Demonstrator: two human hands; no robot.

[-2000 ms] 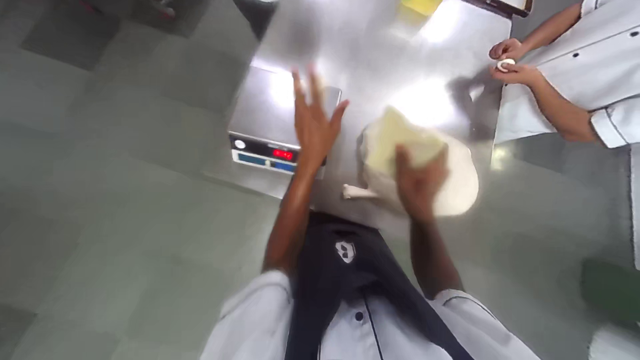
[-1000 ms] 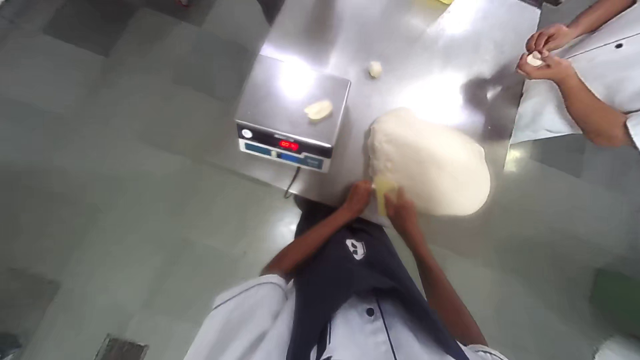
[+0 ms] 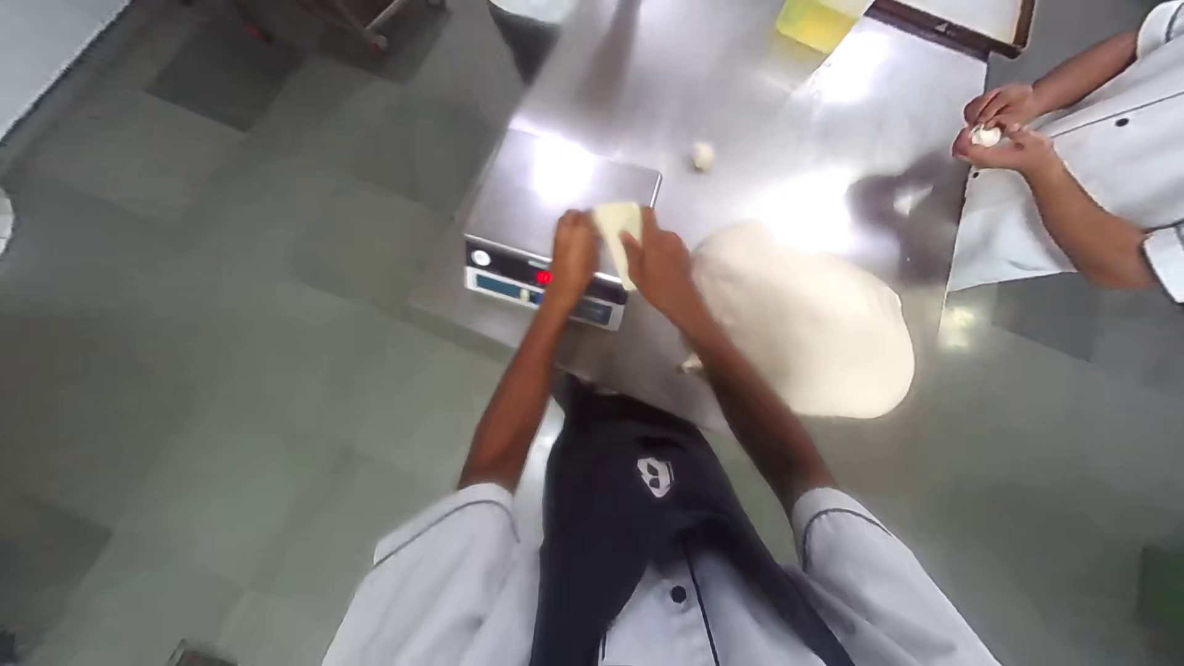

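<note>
My left hand is over the front part of a digital bench scale, its fingers curled; whether it holds dough is hidden. Beside it, my right hand grips a pale yellow dough scraper, which slants between the two hands above the scale's plate. A large smooth mass of white dough lies on the steel table to the right of the scale. One small dough piece sits beyond the scale's right corner. Another scrap shows by my right forearm.
Across the steel table, a co-worker's hands hold a small dough piece at the right. A yellow container and a dark-edged tray stand at the far side. A bin is beyond the table's left edge.
Both hands have moved from the dough's near left edge to over the scale, with the scraper in my right hand. The dough piece seen on the plate one second ago no longer shows.
</note>
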